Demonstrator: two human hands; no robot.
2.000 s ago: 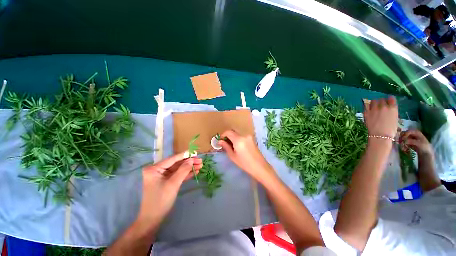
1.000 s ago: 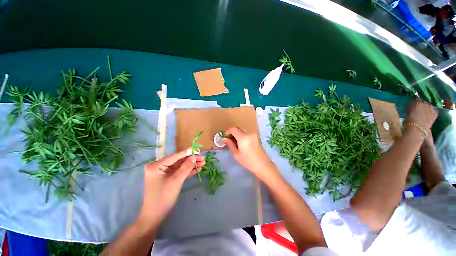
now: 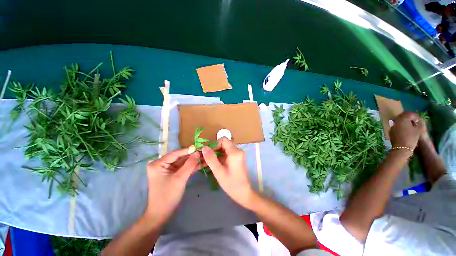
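My left hand (image 3: 172,172) pinches a thin green stem with leaves (image 3: 199,137) at its fingertips, just below the cardboard pad (image 3: 200,117). My right hand (image 3: 227,167) meets it there, its thumb and forefinger closed on a small leaf sprig (image 3: 212,145) against the stem. The exact contact is hidden by the fingers. The round white glue cup (image 3: 224,134) lies on the pad just above my right hand. A small leaf cluster (image 3: 212,181) lies on the cloth, mostly hidden behind my hands.
A spiky branch pile (image 3: 75,125) lies left, a dense leaf pile (image 3: 330,137) right. Beyond the pad are a cardboard scrap (image 3: 214,78) and a white glue bottle (image 3: 275,75). A neighbour's arms (image 3: 385,165) work at far right. Sprigs lie on the dark belt (image 3: 165,25).
My right hand has moved left from the glue cup to my left hand, bringing its sprig to the stem. The view has shifted slightly. The neighbour's hands have moved. One belt sprig now lies farther right.
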